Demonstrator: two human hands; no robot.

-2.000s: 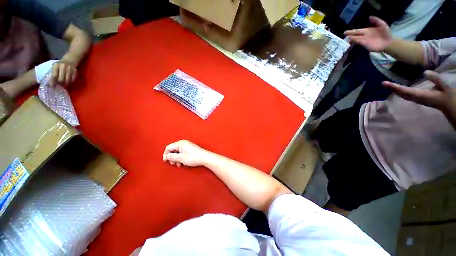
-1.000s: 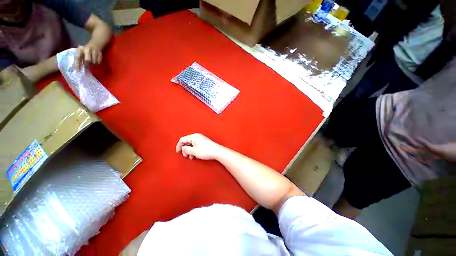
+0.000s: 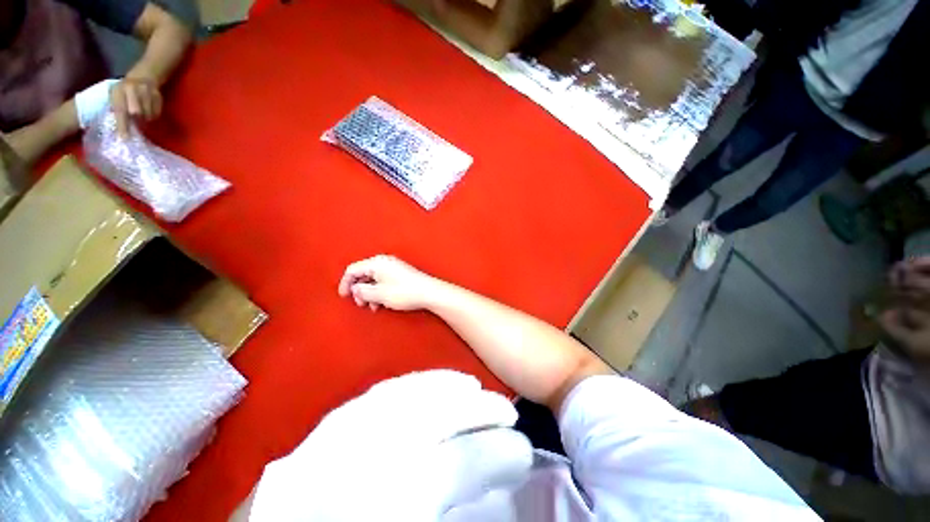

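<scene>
My right hand (image 3: 379, 283) is bare and rests on the red table cover (image 3: 296, 224) with loosely curled, slightly parted fingers. It holds nothing that I can see. A bubble bag (image 3: 398, 151) with a dark, dotted part inside lies flat beyond my hand, not touching it. My left hand is not in view; only a large white sleeve-like shape and a sliver of skin show at the bottom edge.
An open carton (image 3: 76, 240) at left holds a stack of bubble bags (image 3: 112, 408). Another person's hand (image 3: 135, 100) holds a bubble bag (image 3: 153, 178) at upper left. A brown, white-patched board (image 3: 632, 71) adjoins the red cover. Other people stand at right.
The view has shifted. My right hand still rests on the red cover, and the filled bag stays put. The person at right has moved lower in view; another's legs now show.
</scene>
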